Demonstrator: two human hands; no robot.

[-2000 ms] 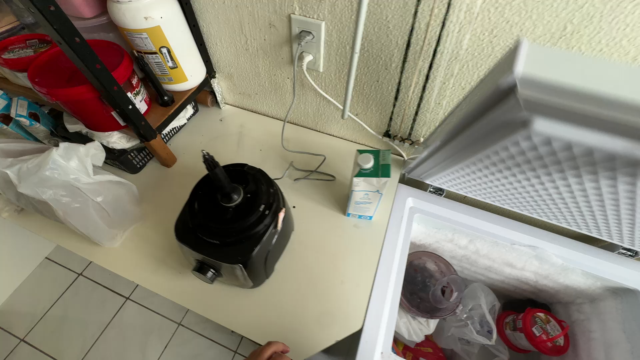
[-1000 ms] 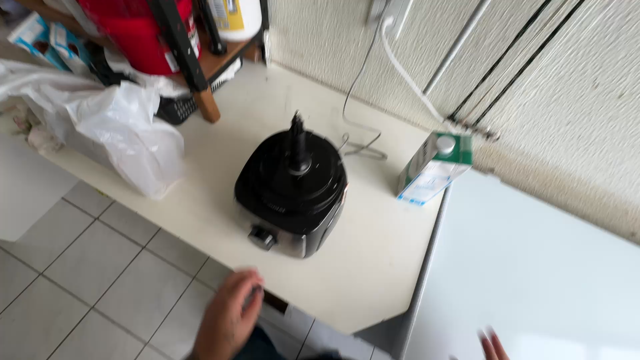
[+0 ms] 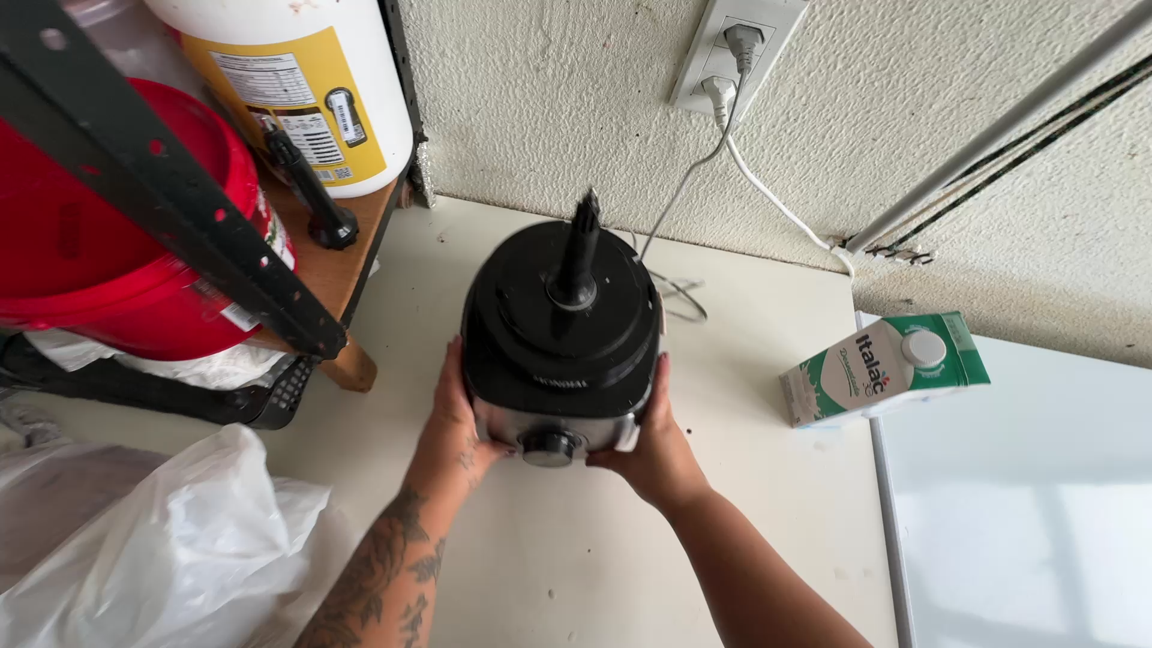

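Observation:
Both my hands grip a black food processor base (image 3: 562,360) from its two sides, on a pale countertop (image 3: 558,558). My left hand (image 3: 459,418) wraps its left side, the thumb near the front knob (image 3: 548,447). On the right side lies my right hand (image 3: 657,450), with its thumb along the lower front edge. A black drive shaft (image 3: 580,256) stands upright on top of the base. Its grey cord (image 3: 688,180) runs behind it toward a wall outlet (image 3: 738,54). Whether the base is lifted or rests on the counter I cannot tell.
A milk carton (image 3: 886,369) stands at right beside the closed white freezer lid (image 3: 1026,486). At left, a shelf (image 3: 351,234) holds a red bucket (image 3: 126,234), a large white jar (image 3: 306,90) and a black attachment (image 3: 310,193). A white plastic bag (image 3: 180,540) lies at lower left.
The freezer lid stood open two seconds ago and is down now. Both hands have come up from the lower edge of the view and taken hold of the food processor base.

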